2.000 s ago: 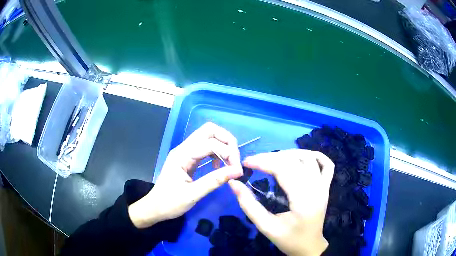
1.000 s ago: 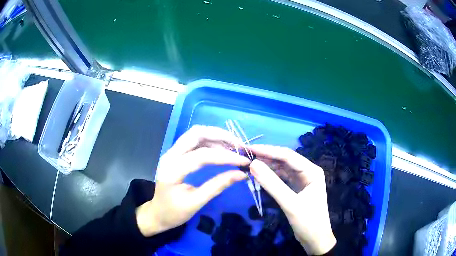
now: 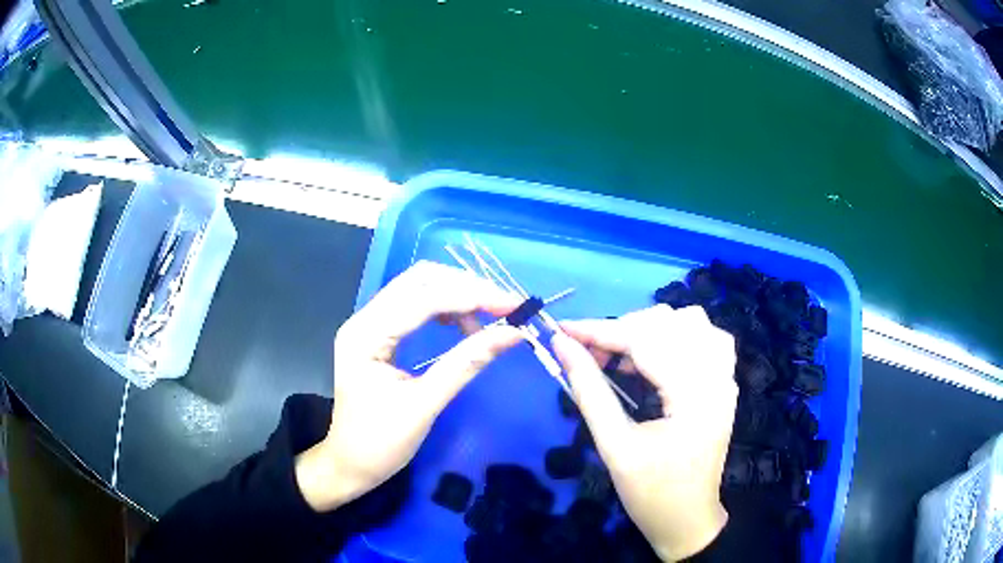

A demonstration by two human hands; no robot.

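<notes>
A small black housing [image 3: 526, 311] with pale leads [image 3: 484, 267] through it is held above the blue tray [image 3: 616, 209]. The leads stick out up-left and down-right of the housing. My left hand [image 3: 423, 363] pinches the housing between thumb and fingers from the left. My right hand [image 3: 649, 407] pinches the leads just right of and below the housing. Another pale lead lies in the tray behind my hands, partly hidden by them. Loose black housings [image 3: 759, 374] lie heaped at the tray's right side and near edge.
A clear bin [image 3: 160, 280] with slim pale and dark pieces stands left of the tray, beside a white packet [image 3: 64, 251]. A green belt [image 3: 495, 110] runs behind, with a metal upright [image 3: 116, 83] at left. Clear bags [image 3: 946, 83] lie at the far right.
The housing and its leads have turned from nearly upright to slanting up-left and now show more openly. My right hand has shifted slightly right, onto the leads.
</notes>
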